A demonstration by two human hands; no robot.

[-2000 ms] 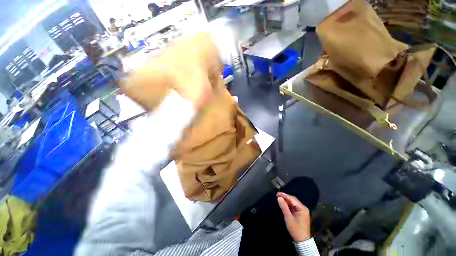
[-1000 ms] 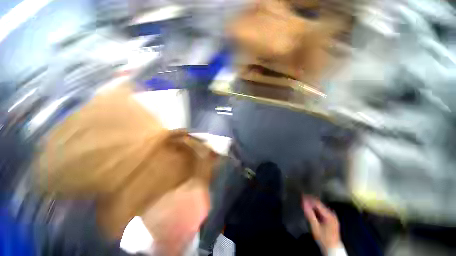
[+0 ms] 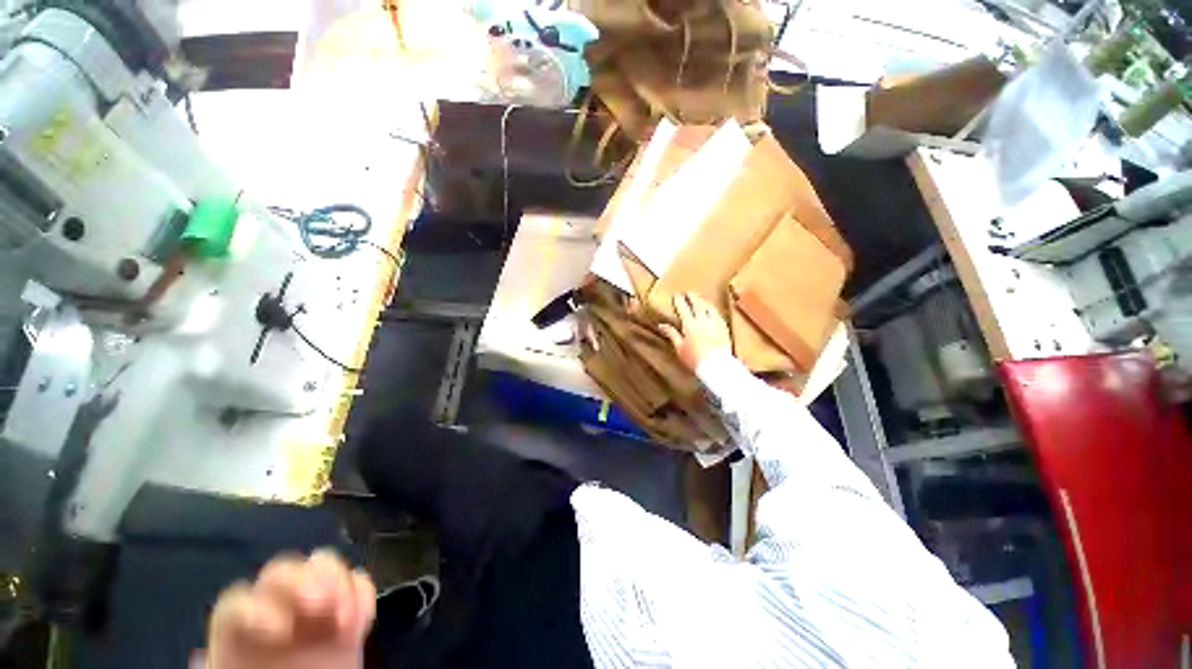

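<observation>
A pile of brown bag pieces point(image 3: 784, 281) lies at the centre right, with pale flat sheets point(image 3: 673, 203) standing among them. Darker folded brown pieces point(image 3: 641, 359) hang at its near left side. My right hand point(image 3: 699, 327) reaches in from the lower right and touches the pile between the darker folds and the flat bags; whether its fingers grip an edge is not clear. My left hand point(image 3: 294, 608) is at the lower left, blurred, cut off by the bottom edge, with fingers curled. No object shows in it.
A white sewing machine point(image 3: 98, 170) with a green part point(image 3: 209, 225) stands on the white table at left. Blue-handled scissors point(image 3: 333, 229) lie near its edge. A brown bag heap point(image 3: 686, 59) is beyond the pile. A red panel point(image 3: 1111, 484) is at right.
The view has swung round to the machine table and pile. The brown bag near my left hand is out of view. My right hand has moved from low down onto the pile.
</observation>
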